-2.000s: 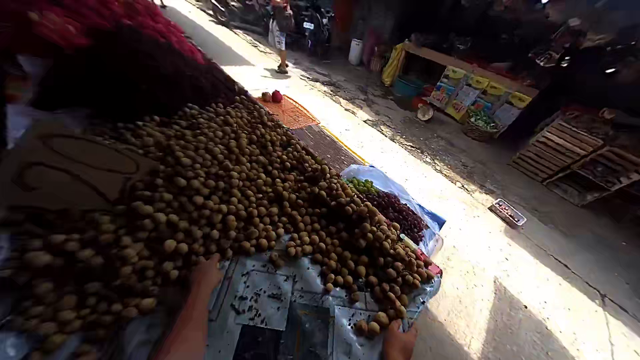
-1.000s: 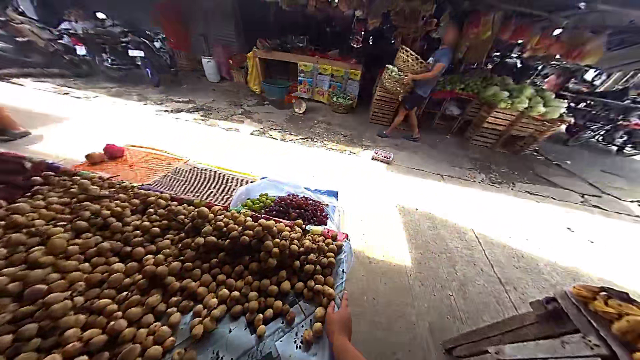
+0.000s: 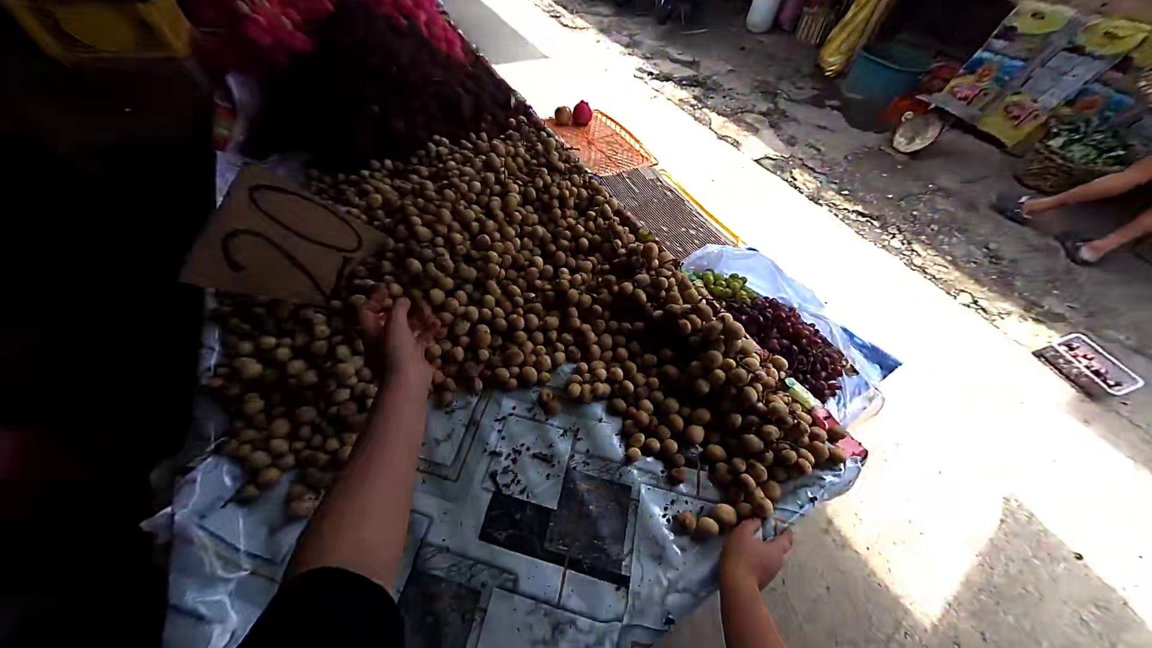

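Observation:
A broad heap of small round tan fruits, like longans or lanzones (image 3: 531, 261), covers a stall table lined with a patterned plastic sheet (image 3: 526, 459). My left hand (image 3: 396, 337) reaches into the left part of the heap, just below a cardboard sign with a handwritten number (image 3: 283, 234); its fingers are partly hidden among the fruits, so a hold on any is unclear. At the table's near right corner is my right hand (image 3: 754, 551), its fingers at the sheet-covered edge beside the lowest fruits; its grip cannot be made out.
Red grapes (image 3: 792, 342) and green grapes (image 3: 724, 286) lie in clear plastic at the heap's right. Beyond are an orange mesh crate (image 3: 607, 144) and dark red fruits in shadow (image 3: 378, 90). A person's legs (image 3: 1093, 211) show across the pavement, near a basket of greens (image 3: 1075, 153).
The view has swung back left from the street side. My left hand, out of view one second ago, is now at the fruit heap. My right hand remains by the table's corner.

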